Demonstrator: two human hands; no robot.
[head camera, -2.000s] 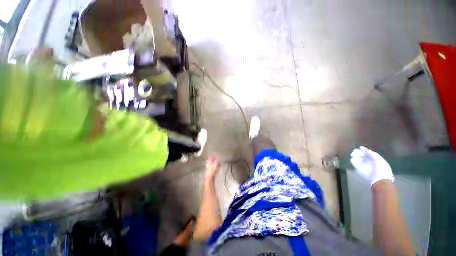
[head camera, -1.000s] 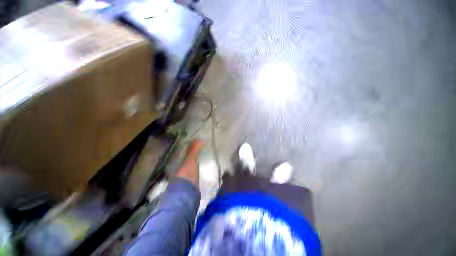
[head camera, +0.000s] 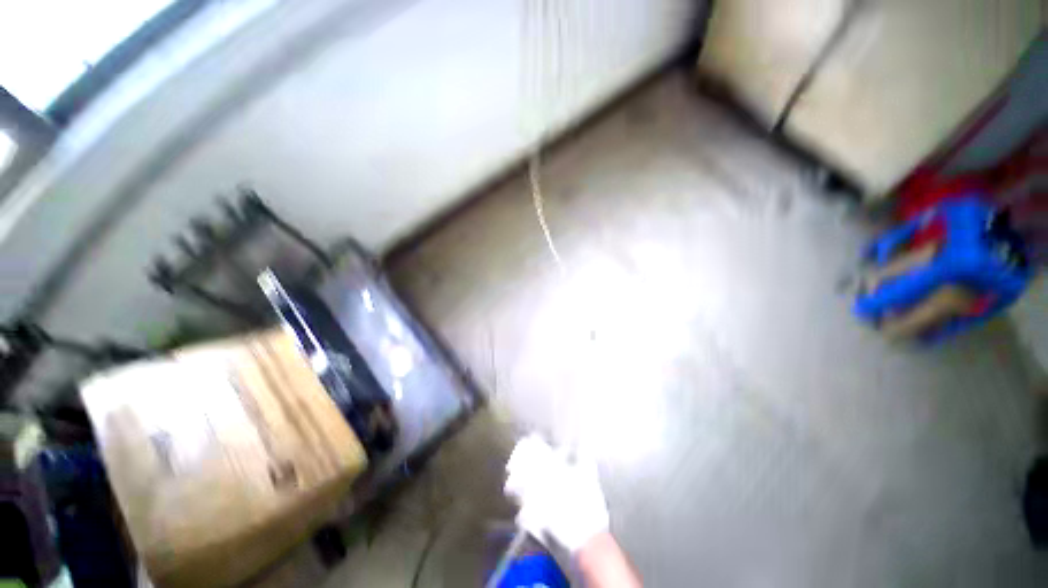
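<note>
My right hand (head camera: 557, 494), in a white glove, is at the bottom centre, over the floor and right of the machine's corner. It is blurred and washed out by glare, so its fingers and any grip cannot be told. A thin pale line shows just below the glove. A thin whitish cord or hose (head camera: 542, 209) runs down from the wall towards the bright glare on the floor. My left hand is not in view.
A cardboard box (head camera: 218, 448) sits on the left, against a machine with a grey top (head camera: 397, 345). A pale cabinet (head camera: 793, 80) stands at the back right. A blue stool-like object (head camera: 942, 270) is at the right. A dark cable lies on the floor.
The view has swung to the wall and far floor. My bare left hand has left the picture, and my gloved right hand has come in at the bottom centre.
</note>
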